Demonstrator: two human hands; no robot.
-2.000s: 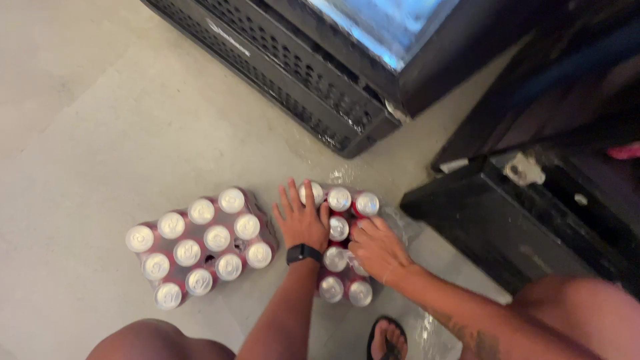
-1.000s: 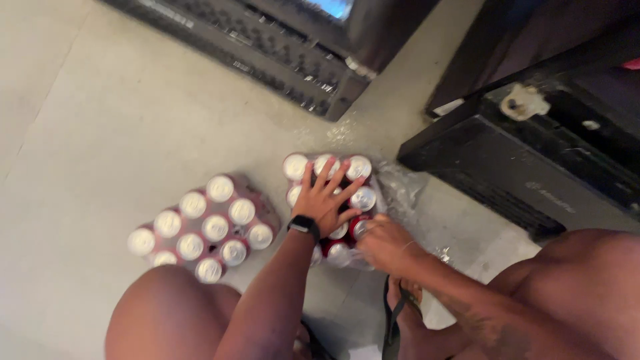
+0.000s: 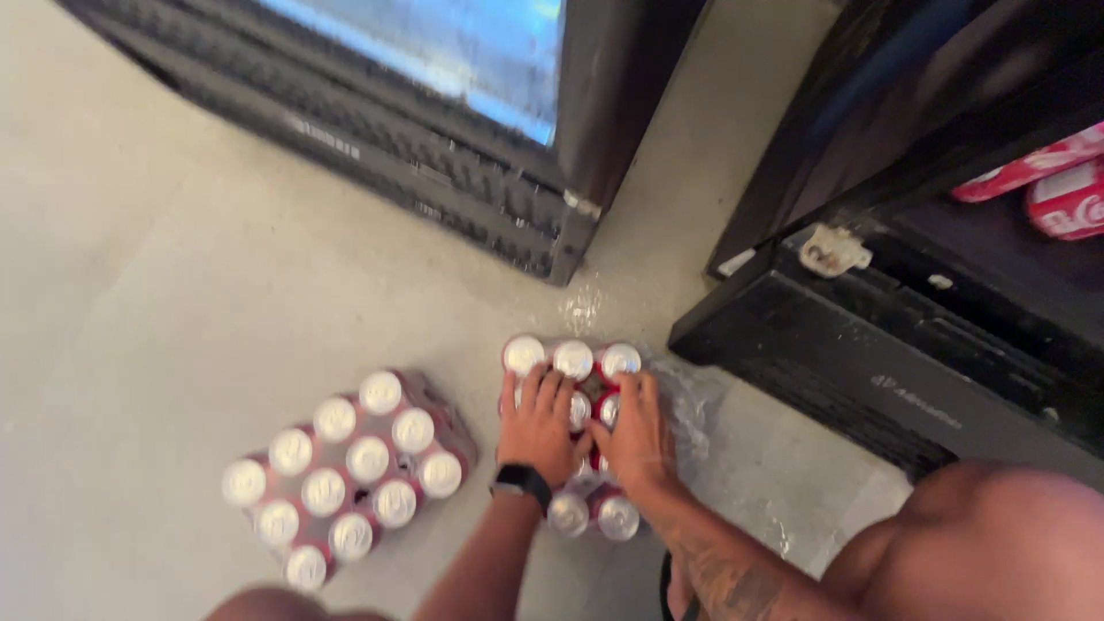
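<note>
Below me on the floor stands a pack of red drink cans [image 3: 573, 359], silver tops up, with loose clear plastic wrap [image 3: 690, 414] bunched along its right side. My left hand [image 3: 539, 431], with a black watch at the wrist, lies spread over the cans on the pack's left side. Over the right-hand cans is my right hand [image 3: 636, 431], fingers bent down at a can; whether it grips one is unclear. The two thumbs are close together. A second pack of cans [image 3: 323, 492], in shrink wrap, stands to the left, apart from both hands.
A black cooler with a glass front [image 3: 388, 155] stands ahead. At the right is an open black cooler [image 3: 862, 362] with red cans [image 3: 1069, 203] inside and a worn hinge bracket [image 3: 833, 251] at its corner. My knees and a sandalled foot [image 3: 680, 586] are near the bottom edge.
My right hand has moved from the pack's right edge to lie over the right-hand cans. My left hand has shifted toward the left side of the pack.
</note>
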